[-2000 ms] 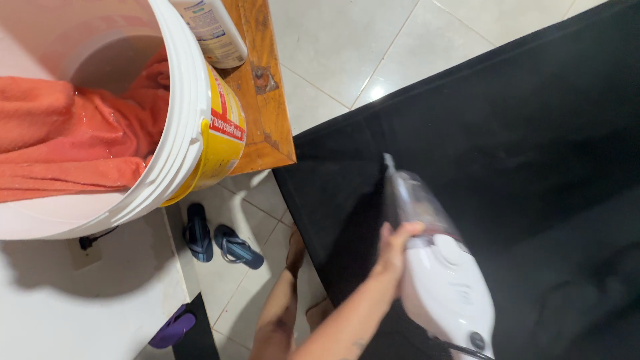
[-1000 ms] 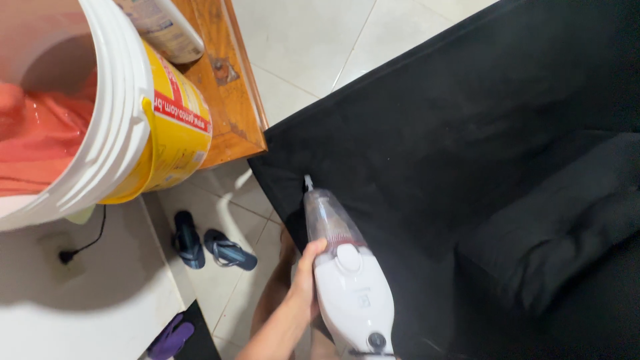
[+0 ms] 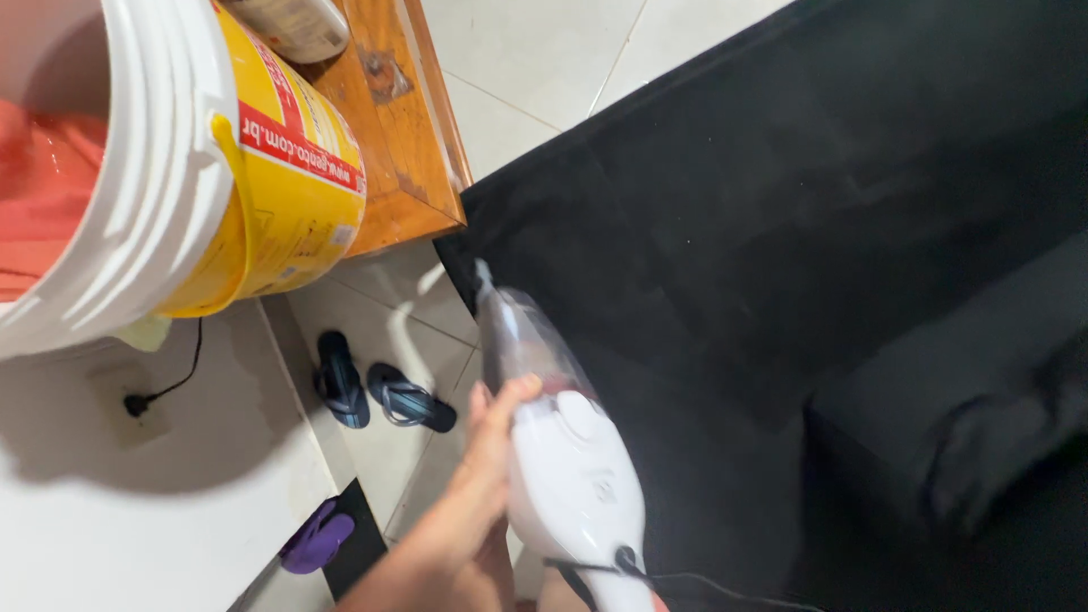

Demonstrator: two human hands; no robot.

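Note:
My left hand (image 3: pixel 489 442) grips the side of a white handheld vacuum cleaner (image 3: pixel 578 484), with the thumb near the seam of its clear dust cup. The vacuum's narrow nozzle (image 3: pixel 484 274) points up and left, at the near left corner of a large surface covered in black fabric (image 3: pixel 722 280). Whether the tip touches the fabric cannot be told. A dark cord runs at the vacuum's handle, which leaves the frame at the bottom. My right hand does not show.
A white and yellow plastic bucket (image 3: pixel 289 195) with orange-red cloth (image 3: pixel 51 187) inside stands at left on a wooden furniture top (image 3: pixel 399 161), beside a bottle (image 3: pixel 297 25). Below are dark flip-flops (image 3: pixel 340 382), a purple sandal (image 3: pixel 319 540) and a wall plug (image 3: pixel 136 405). Black fabric bulges at right.
Over the black fabric, the vacuum in my left hand has moved left, toward the corner by the wooden furniture. The view has also shifted.

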